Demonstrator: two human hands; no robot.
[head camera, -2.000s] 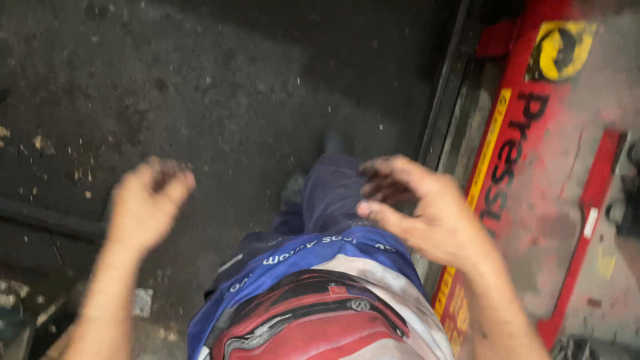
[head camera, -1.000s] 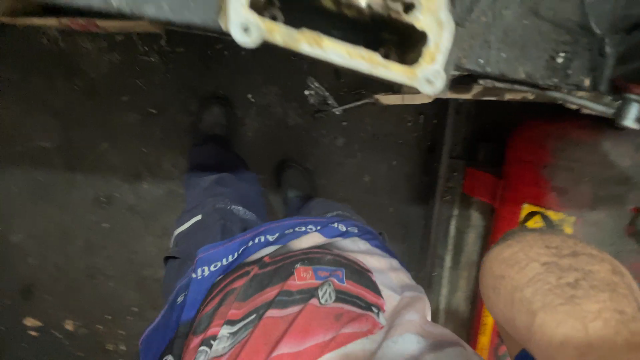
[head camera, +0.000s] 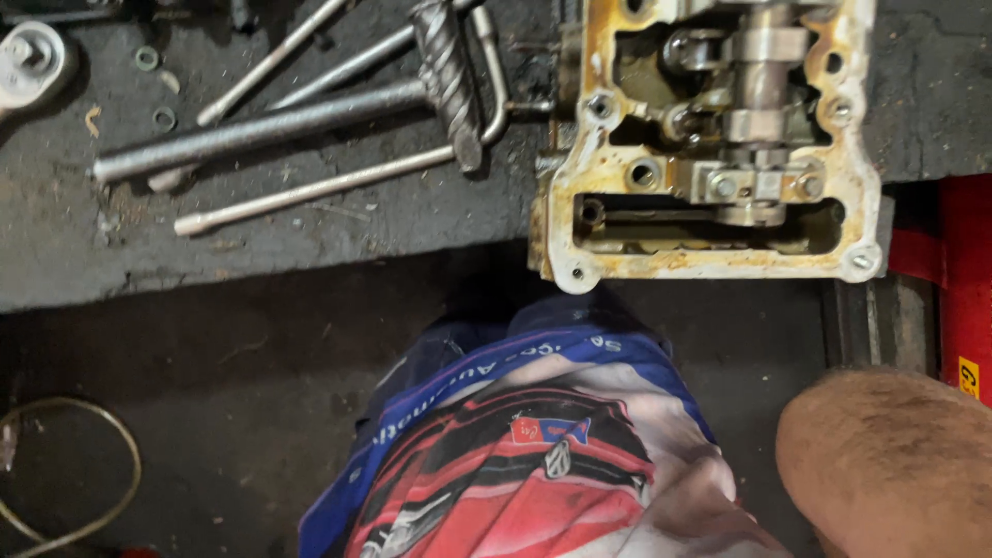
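Neither of my hands shows in the head view; only my bare right forearm (head camera: 891, 465) is seen at the lower right, its hand hidden from view. An engine cylinder head (head camera: 721, 267) with its camshaft (head camera: 767, 85) exposed lies at the upper right, its near end jutting past the workbench edge. Left of it, a T-handle wrench (head camera: 263, 132) with a thick steel bar lies on the bench, its twisted steel head (head camera: 449, 85) resting over a thin L-shaped wrench (head camera: 318, 190). A ratchet (head camera: 35, 62) lies at the far left.
The dark workbench (head camera: 77, 256) runs across the top. Small rings (head camera: 147, 58) lie near the ratchet. A looped hose or cable (head camera: 136, 457) is at the lower left, above the dark floor. A red machine part (head camera: 965, 271) stands at the right edge.
Two seconds ago both my hands were in view, apart over the floor; now neither is. The view has shifted to the workbench, bringing the tools and more of the cylinder head into sight.
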